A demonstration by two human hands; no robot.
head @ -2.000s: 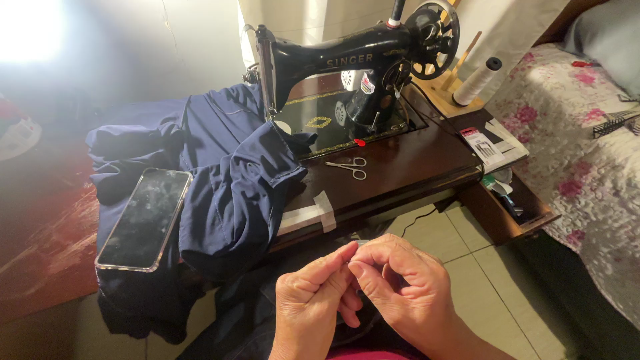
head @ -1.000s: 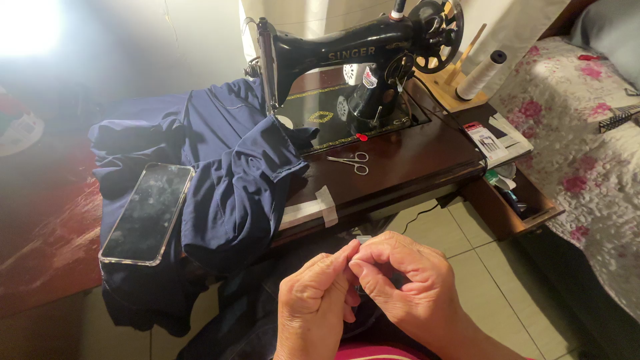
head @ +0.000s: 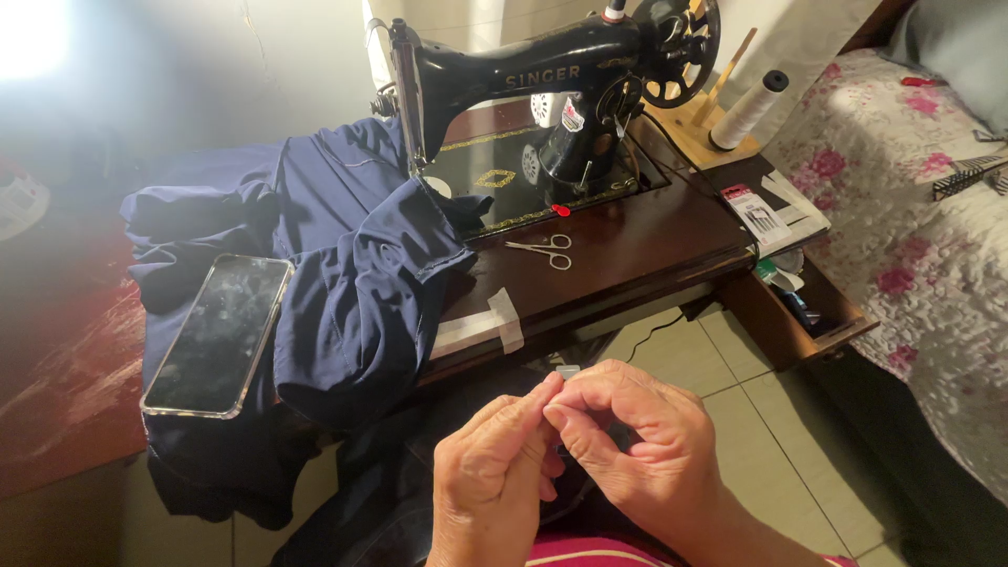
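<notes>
My left hand (head: 496,465) and my right hand (head: 646,441) meet fingertip to fingertip in front of the sewing table's edge. Thumbs and forefingers are pinched together; whatever lies between them is too small to make out. Beyond them stands a black Singer sewing machine (head: 512,67). Navy fabric (head: 346,291) lies bunched at its needle end and hangs over the table's front. A phone in a clear case (head: 220,339) rests on the fabric. Small scissors (head: 547,250) lie on the wooden table, with a red item (head: 560,210) behind them.
Light tape (head: 504,319) sticks to the table's front edge. At right, an open drawer (head: 839,327) holds small items, below a needle packet (head: 754,214). A white thread cone (head: 748,110) stands on a wooden stand. A bed with a flowered cover (head: 906,260) is farther right.
</notes>
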